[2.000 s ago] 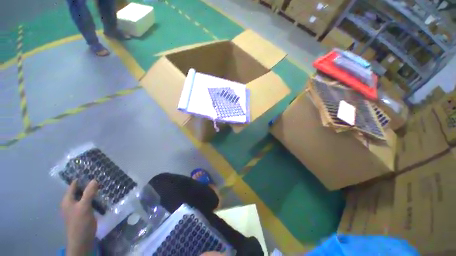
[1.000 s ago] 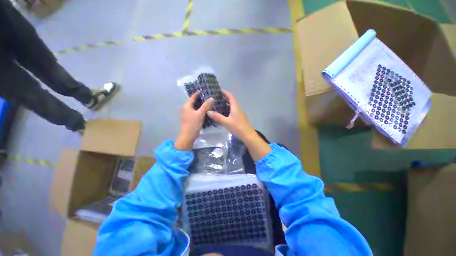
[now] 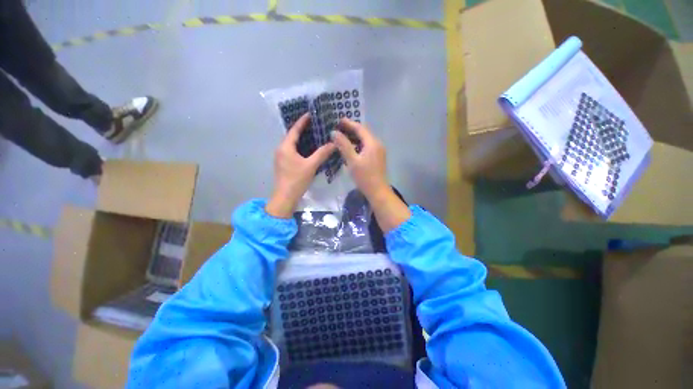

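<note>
My left hand [image 3: 295,163] and my right hand [image 3: 363,158] hold sheets of black rings [image 3: 346,102] between them, in front of my lap. The sheets are bent at the middle, with pale clear film at their upper edges. The fingertips cover part of the rings. A shiny clear plastic bag [image 3: 349,230] lies below the hands. A stack of ring sheets [image 3: 342,315] lies flat on my lap, nearer to me.
An open carton [image 3: 121,258] with packed sheets stands at left. A larger open carton [image 3: 501,76] at right bears a clipboard [image 3: 532,114] with loose ring sheets [image 3: 581,144]. A brown carton [image 3: 646,319] stands lower right. A person's legs [image 3: 57,99] are upper left.
The held sheets have opened out and show more rings and film at the top; my right hand has shifted slightly right. The view has moved a little.
</note>
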